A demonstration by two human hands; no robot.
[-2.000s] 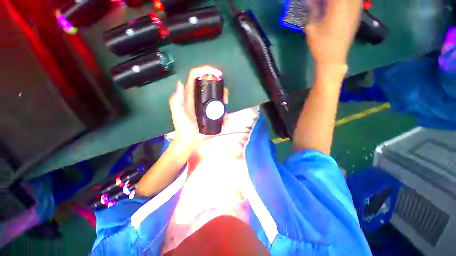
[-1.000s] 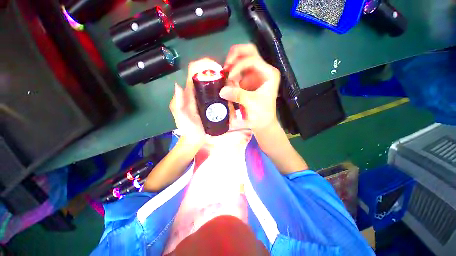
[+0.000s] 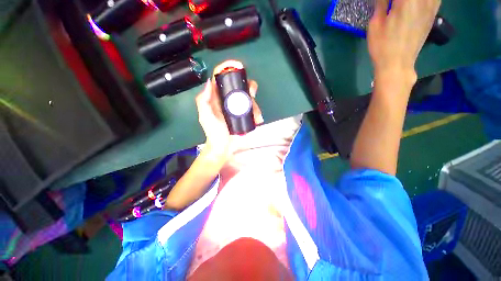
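My left hand [image 3: 213, 114] is closed around a black cylindrical light unit [image 3: 229, 88], held upright with its glowing red-white end away from me and a round white disc [image 3: 238, 102] facing up. My right hand [image 3: 401, 41] is over the blue screw bin [image 3: 347, 19] at the top right; its fingertips are hidden or cut off, so I cannot tell what they hold. The bin shows silver grains. The black electric screwdriver [image 3: 305, 57] lies on the bench between my hands, its tip at the near edge.
Several light units [image 3: 174, 77] with glowing ends lie at the upper left of the green bench [image 3: 263, 82]. Another unit [image 3: 440, 31] lies beyond my right hand. A large black tray [image 3: 60, 93] is at left. A filled tray [image 3: 148, 200] sits below the edge. A grey vented case [image 3: 478, 181] stands at right.
My right hand has left the held light unit and moved up and right to the screw bin. My left hand still holds the unit. The whole view has shifted a little.
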